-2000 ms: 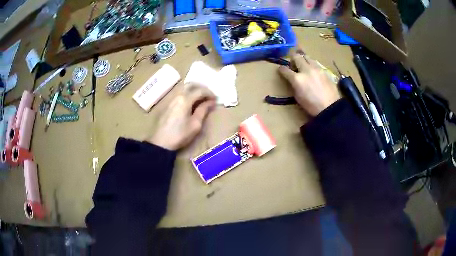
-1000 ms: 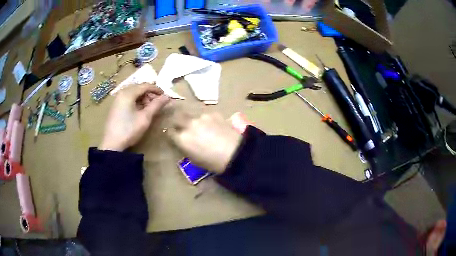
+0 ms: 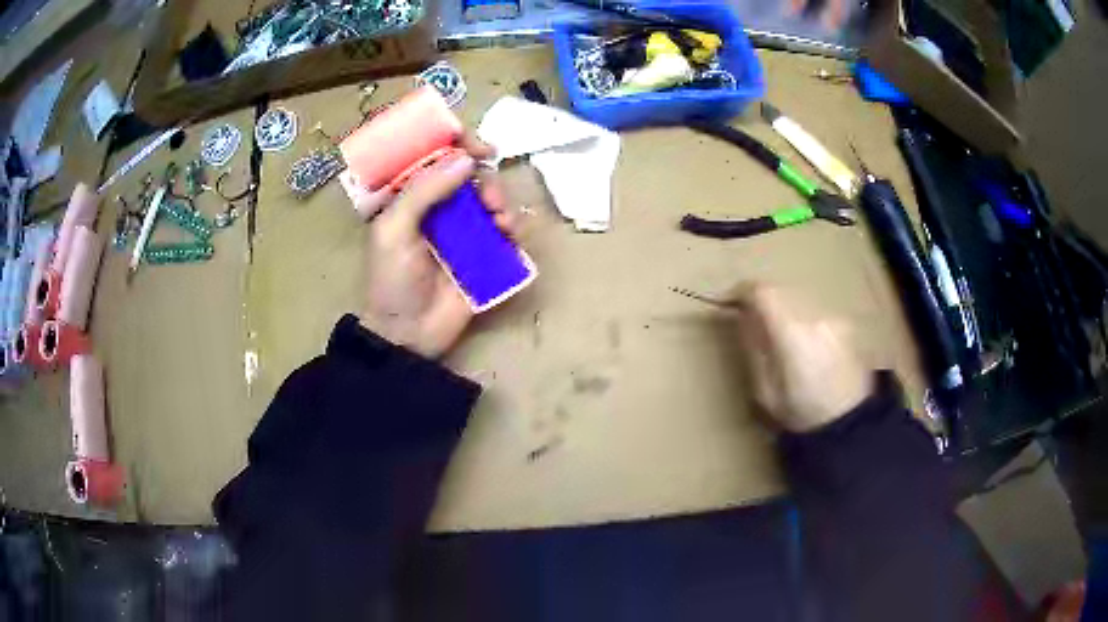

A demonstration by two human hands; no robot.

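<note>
The opened pink handheld fan is in my left hand (image 3: pixel 419 261), with its coral-pink head (image 3: pixel 399 136) at the upper left. The purple-blue battery pack (image 3: pixel 476 249) lies in its open handle, which points down and right. My fingers cover the part between head and battery. My right hand (image 3: pixel 802 358) is blurred at the right, shut on the screwdriver (image 3: pixel 702 297). Only its thin shaft shows, pointing left, away from the fan; its handle is hidden in the hand.
A white cloth (image 3: pixel 571 164) lies behind the work. Green-and-black cutters (image 3: pixel 796 216), a pale yellow-white stick (image 3: pixel 808 148) and a black-handled tool (image 3: pixel 899 249) lie right. A blue parts tray (image 3: pixel 662 107) stands behind. Pink fans (image 3: pixel 88 419) and scrap boards (image 3: pixel 176 249) lie left.
The fan has come off the cardboard into my left hand, turned with its head up and left. My right hand has moved right and taken up the screwdriver from beside the cutters.
</note>
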